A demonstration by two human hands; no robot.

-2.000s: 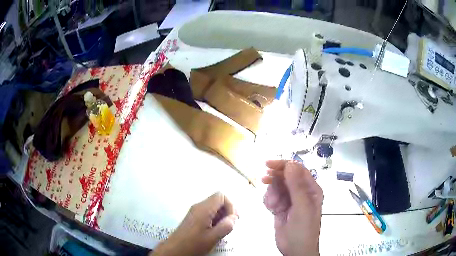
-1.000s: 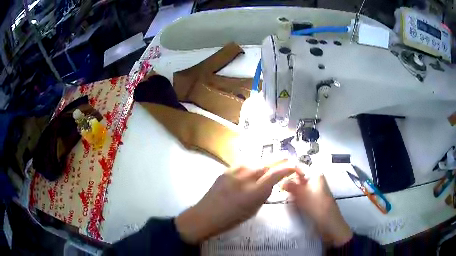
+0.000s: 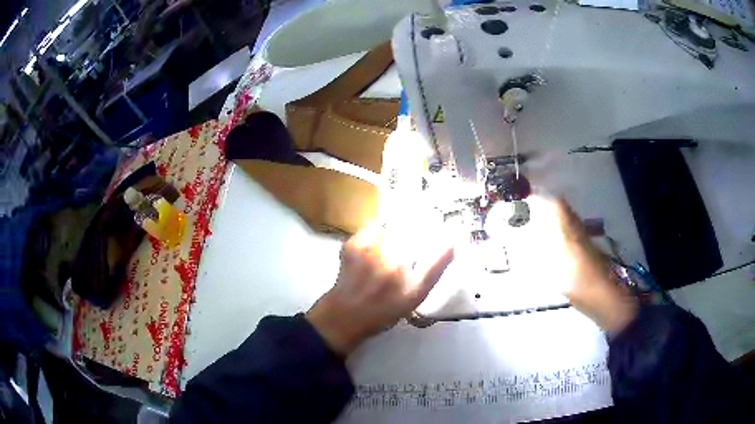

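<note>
The white sewing machine head (image 3: 472, 74) stands in front of me, its needle area washed out by lamp glare. My left hand (image 3: 377, 277) is left of the needle area, its thumb spread towards it; what its fingertips touch is lost in glare. My right hand (image 3: 579, 257) is at the right of the needle area, its fingers overexposed. Tan-brown leather pieces (image 3: 335, 195) lie on the table left of the head, with a dark lining patch (image 3: 266, 138) at their left end.
A board in red-printed wrapping (image 3: 137, 331) lies left, with a bottle of yellow liquid (image 3: 161, 219) and dark pieces (image 3: 103, 257). A black pad (image 3: 670, 211) lies right. Snips (image 3: 637, 277) are partly hidden by my right hand. A ruler (image 3: 488, 389) marks the front.
My hands were together in front of the needle area and are now apart, on either side of it. The view has moved closer to the machine head. The leather pieces still lie left.
</note>
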